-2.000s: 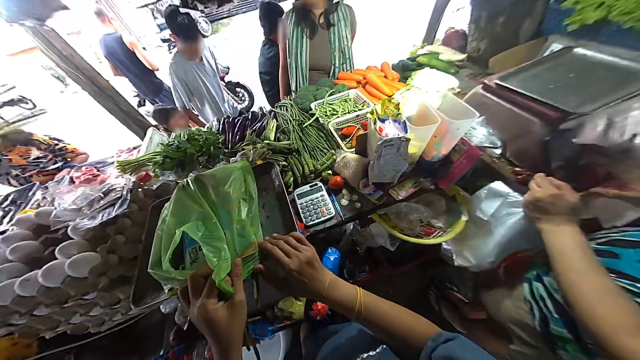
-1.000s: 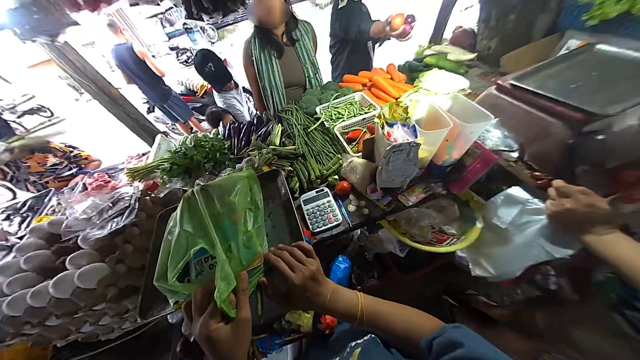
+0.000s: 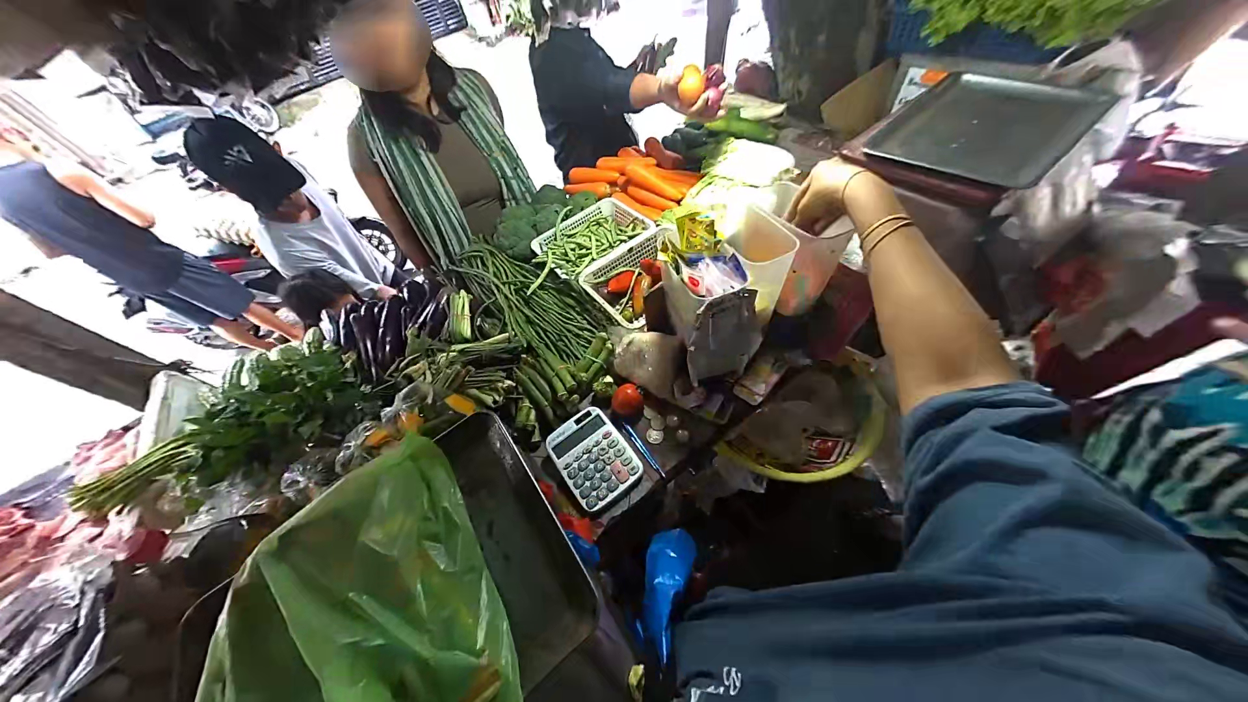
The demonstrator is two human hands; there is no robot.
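Observation:
My right hand (image 3: 827, 195) is stretched forward at the rim of a translucent plastic container (image 3: 814, 258), its fingers partly hidden, so whether it holds anything cannot be told. A green plastic bag (image 3: 375, 585) fills the lower left, beside a dark metal tray (image 3: 522, 546). My left hand is out of view. A calculator (image 3: 594, 460) lies right of the tray, with a blue pen (image 3: 643, 449) and a red tomato (image 3: 627, 400) close by. Another translucent container (image 3: 762, 255) stands left of the one at my right hand.
Long beans (image 3: 531, 292), eggplants (image 3: 380, 331), carrots (image 3: 643, 180), broccoli (image 3: 531, 226) and leafy greens (image 3: 283, 409) cover the stall. A yellow-rimmed basket (image 3: 799, 475) sits below the containers. A metal tray (image 3: 990, 127) lies at upper right. People stand across the stall; one holds onions (image 3: 704, 90).
My right hand has left the green bag and reached forward to the containers. My left hand has dropped out of view. The co-worker's hand at the right is no longer seen.

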